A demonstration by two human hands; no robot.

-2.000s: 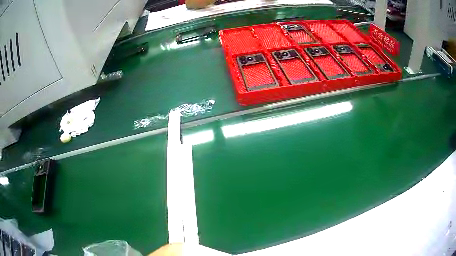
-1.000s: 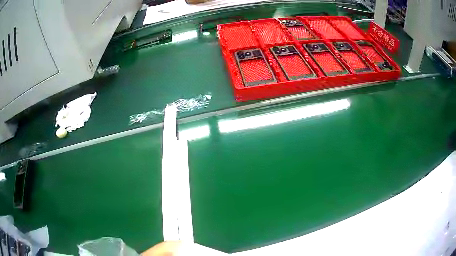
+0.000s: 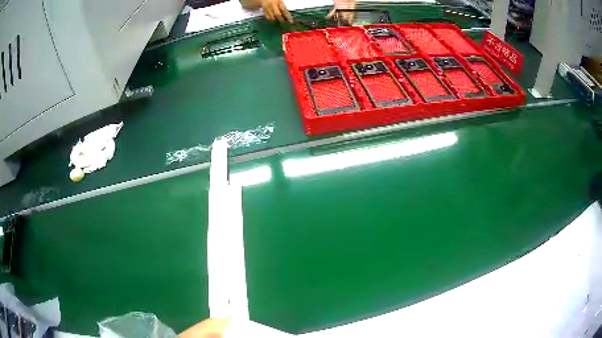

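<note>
A small cut-off patch of bare skin, seemingly my left hand or forearm (image 3: 206, 329), shows at the bottom edge; its fingers are hidden. My right hand is out of the picture. Two white strips (image 3: 226, 251) lie side by side across the green surface (image 3: 369, 224), just above the skin patch. A narrow dark block (image 3: 10, 243) stands at the far left edge. A packing tray with whitish film (image 3: 18, 318) is cut off at the lower left, with crumpled clear plastic (image 3: 135, 325) beside it.
Beyond the rail, a red tray (image 3: 360, 121) holds several black frames and has a red sign (image 3: 503, 53). A crumpled white rag (image 3: 96, 148) and clear scrap film (image 3: 247, 136) lie left of it. Another person's hands (image 3: 276, 10) hold a dark frame (image 3: 369, 16) at the top.
The view has shifted slightly, moving the near things leftward. The dark frames on the far belt have changed position. The other person's hands have appeared at the top with a dark frame.
</note>
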